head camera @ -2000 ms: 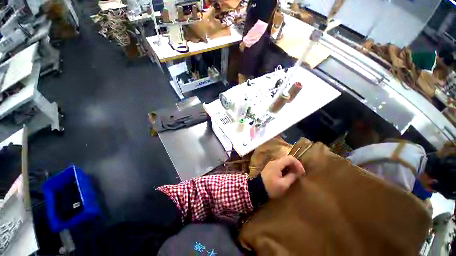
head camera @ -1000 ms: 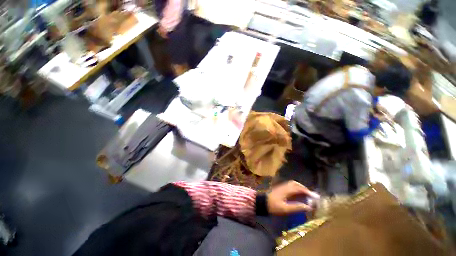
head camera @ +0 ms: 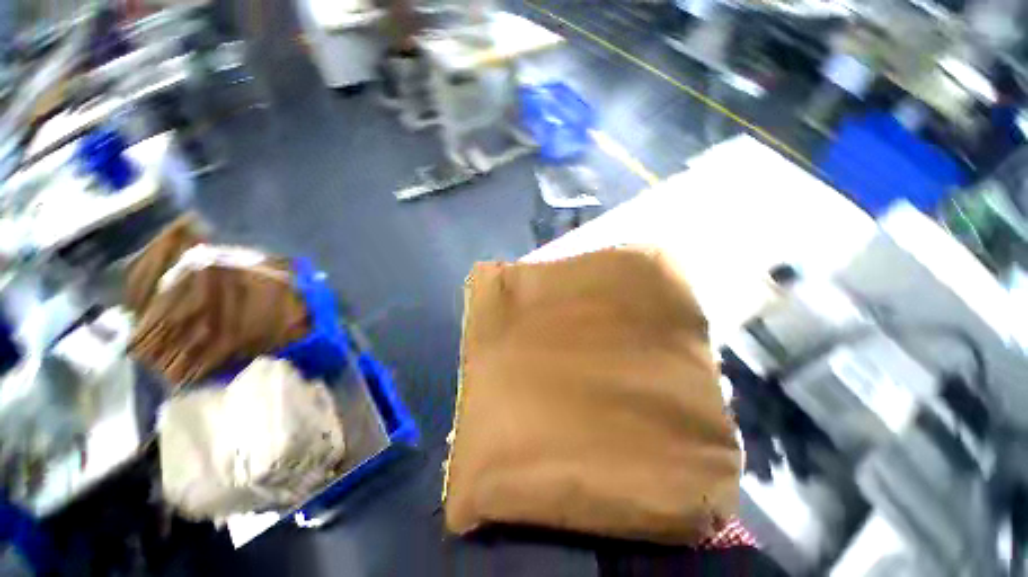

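A thick pile of brown bag panels (head camera: 592,394) is in front of me, slightly right of the middle. It is squarish with rounded corners, and a thin yellowish line runs down its left edge. A bit of red-and-white check sleeve (head camera: 730,534) shows under its lower right corner. Neither of my hands shows; the pile may cover the one on the sleeve side. I cannot tell which arm this sleeve is on.
Blue bins (head camera: 327,327) on the left hold brown pieces (head camera: 220,304) and cream fabric (head camera: 250,440). A white table (head camera: 721,209) stands behind the pile. A blurred sewing machine (head camera: 862,383) is at the right. A yellow line (head camera: 699,96) crosses the dark floor.
The view has swung away from the white machine table and the seated person to bins and another table. The brown pile is now fully in view, and the hand seen beside it earlier is gone from sight.
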